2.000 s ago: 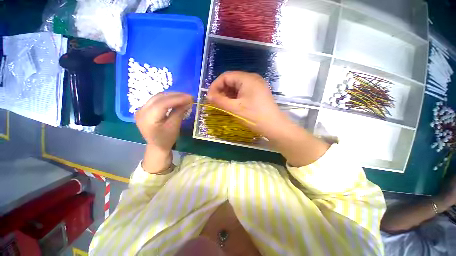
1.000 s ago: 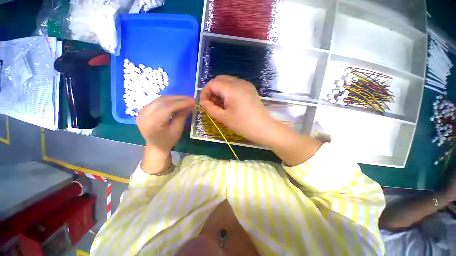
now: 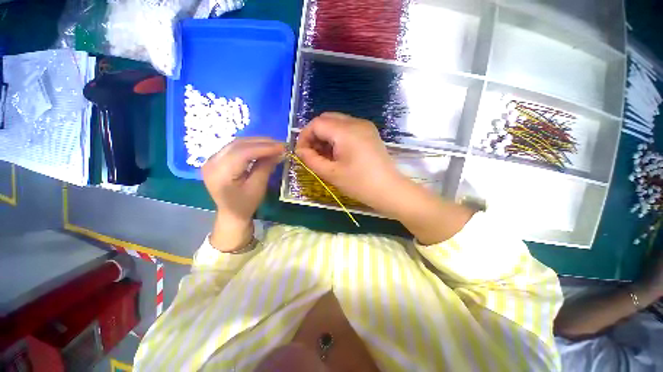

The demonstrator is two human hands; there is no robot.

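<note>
My left hand and my right hand meet fingertip to fingertip over the left edge of the divided parts tray. A yellow wire runs from the fingertips down to the right, its lower end free. My right fingers pinch its upper end. My left thumb and forefinger are pinched together at that end; what they hold is too small and covered to make out. More yellow wires lie in the nearest compartment, partly under my right hand. White connector housings lie loose in the blue tray.
Dark wires and red wires fill compartments farther back. Wired housings lie in the right column. A black and orange-red tool, paper sheets and plastic bags are at left. Another person's forearm is at lower right.
The yellow wire has swung from lying along my right hand to hanging down toward my body. Both hands stay together, with small finger shifts.
</note>
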